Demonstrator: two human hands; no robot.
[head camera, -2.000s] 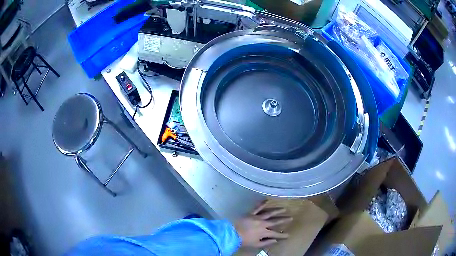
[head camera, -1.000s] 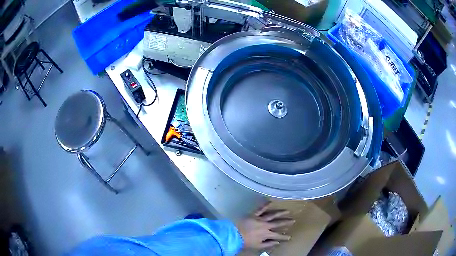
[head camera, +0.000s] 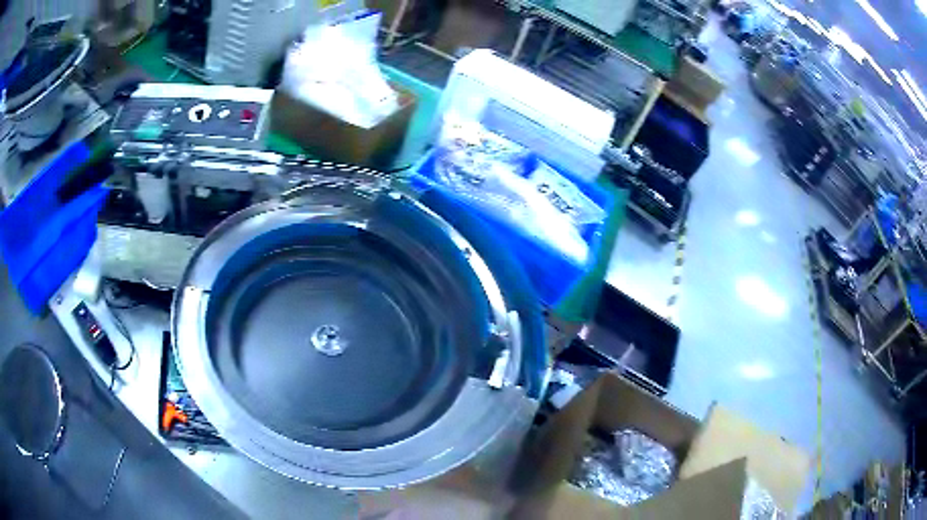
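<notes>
The large round feeder bowl (head camera: 330, 340) lies nearest in front of me, with a silver rim, a dark inside and a centre nut. No parts can be made out inside it. An open brown carton (head camera: 600, 406) at its lower right holds shiny silver-clear bags (head camera: 627, 465). Part of another brown carton shows blurred below the bowl's rim at the bottom edge. Neither my left hand nor my right hand is in the picture.
A tool tray with an orange-handled tool (head camera: 175, 414) and a power strip (head camera: 94, 330) are left of the bowl. A blue bin (head camera: 51, 218) is further left. A controller (head camera: 193, 117) and a blue bin of clear bags (head camera: 498, 229) are behind. A stool (head camera: 31, 401) stands lower left.
The view has swung up and to the right, so the bowl sits lower and further left. The hand that lay on the brown carton is out of the picture. More aisle shows.
</notes>
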